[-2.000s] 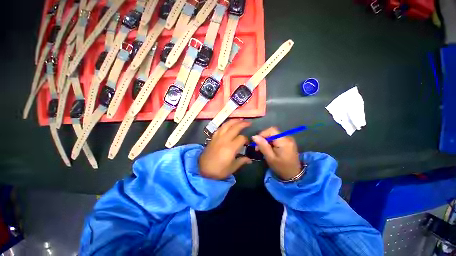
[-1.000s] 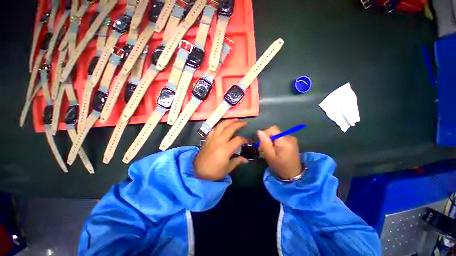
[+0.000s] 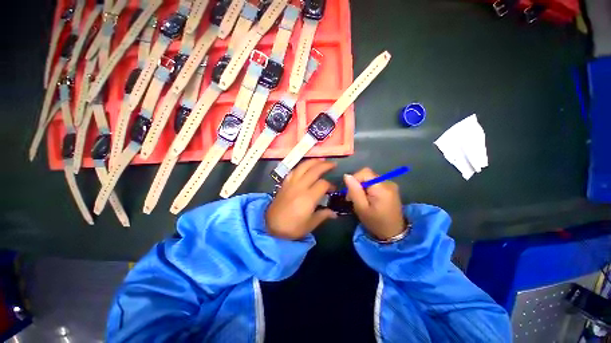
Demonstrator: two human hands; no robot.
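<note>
My left hand (image 3: 298,202) holds a wristwatch by its strap near the table's front edge. The dark watch head (image 3: 340,202) shows between my two hands; most of its strap is hidden by my fingers. My right hand (image 3: 380,206) is shut on a thin blue applicator (image 3: 385,177), whose back end points up to the right. Its tip is at the upper edge of the watch head; whether it touches cannot be told. A bracelet is on my right wrist.
A red tray (image 3: 345,80) at the upper left bears several watches with beige straps, laid slantwise. A small round blue cup (image 3: 413,114) stands right of it. A crumpled white cloth or paper (image 3: 463,146) lies further right. Blue bins (image 3: 599,127) are at the right edge.
The whole view has shifted slightly between frames. Compared with the oldest frame, the applicator and my right fingers have turned slightly. Both hands keep their holds.
</note>
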